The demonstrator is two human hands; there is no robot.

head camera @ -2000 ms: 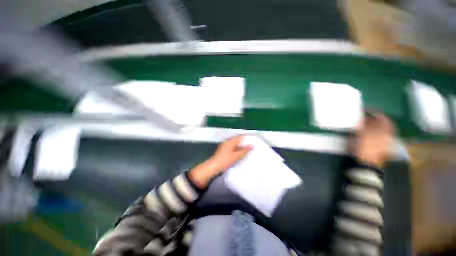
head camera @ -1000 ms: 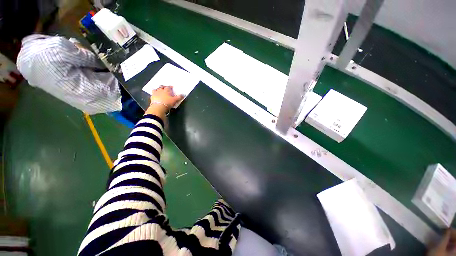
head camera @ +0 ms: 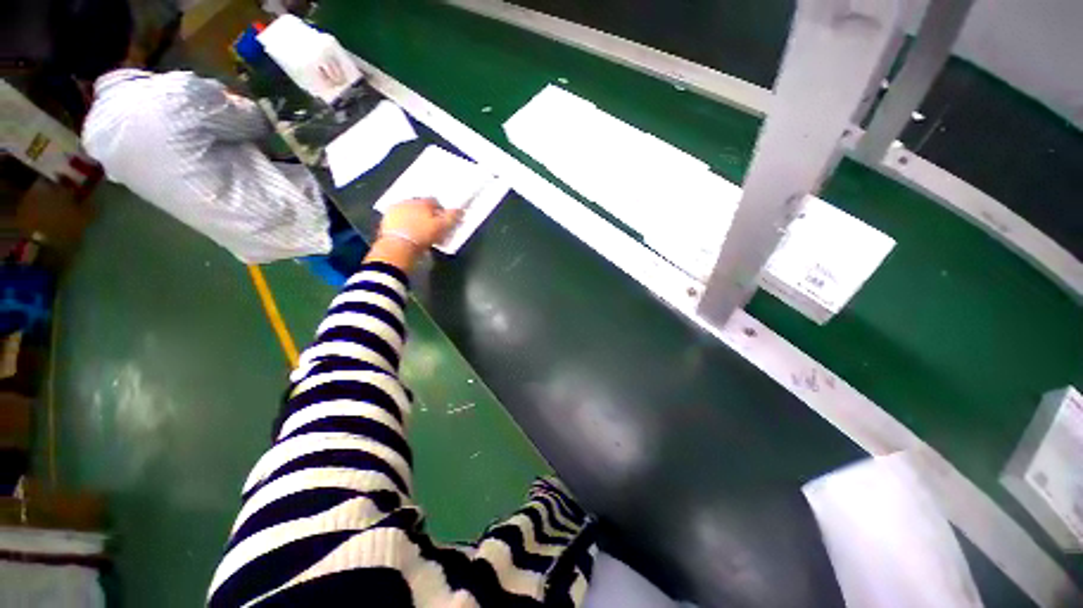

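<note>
My left hand (head camera: 416, 223) reaches out to a white sheet (head camera: 434, 178) on the far left of the black worktop. Its fingers are bent over the sheet's near edge; whether they pinch it or only touch it I cannot tell. Another white sheet (head camera: 888, 523) lies on the worktop at the lower right, cut off by the picture's edge. White product boxes lie on the green belt: one (head camera: 841, 255) partly behind the upright post, another (head camera: 1055, 469) at the right edge. My right hand is out of the picture.
The upright post (head camera: 778, 166) stands on the pale side rail (head camera: 594, 238). A long row of white items (head camera: 641, 184) lies on the green belt (head camera: 926, 344). Beyond my left hand lie another white sheet (head camera: 371, 143) and a white stack (head camera: 306, 59). A person in a striped shirt (head camera: 196, 166) works at the left.
The view has shifted a little, and things sit slightly differently in it. My left hand stays at the far-left sheet, fingers more bent. My right hand, at the lower right edge before, has left the picture.
</note>
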